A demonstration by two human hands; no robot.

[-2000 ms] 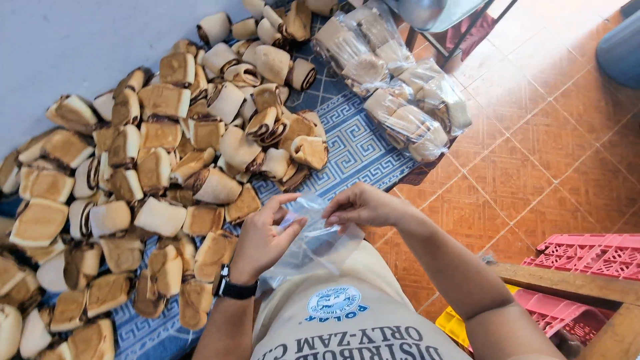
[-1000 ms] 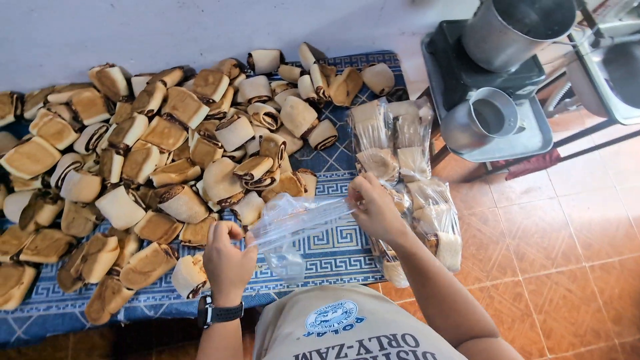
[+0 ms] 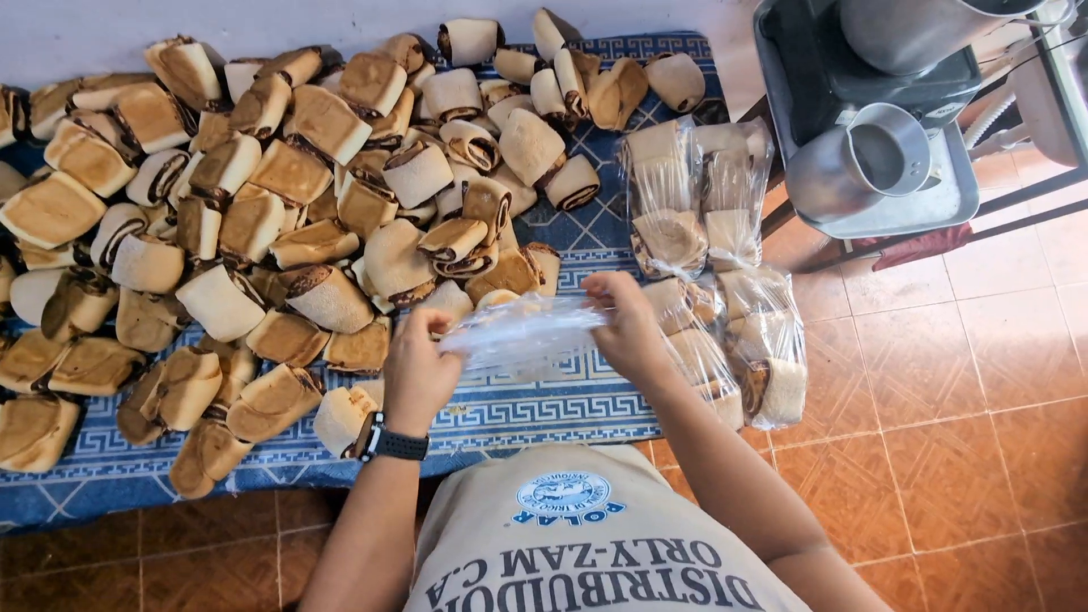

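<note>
My left hand (image 3: 422, 365), with a dark watch on its wrist, pinches one side of a clear plastic bag (image 3: 523, 336). The other side is pinched by my right hand (image 3: 625, 327), so the bag is stretched between them over the table edge. Beyond and to the left lies a large heap of filled bread rolls (image 3: 319, 170) on a blue patterned tablecloth (image 3: 544, 399). One roll (image 3: 344, 418) sits close to my left wrist. Several clear bags packed with rolls (image 3: 680, 238) lie just right of my right hand.
At upper right, a metal tray (image 3: 960, 191) on a stand holds a metal jug (image 3: 837, 174) and a large aluminium pot (image 3: 909, 34). A maroon cloth (image 3: 922, 251) hangs beneath. A wall runs behind the table; the floor is tiled (image 3: 935, 408).
The view has swung left, away from the pink crates. Both hands have kept hold of the clear bag, which is now spread wider between them than two seconds ago.
</note>
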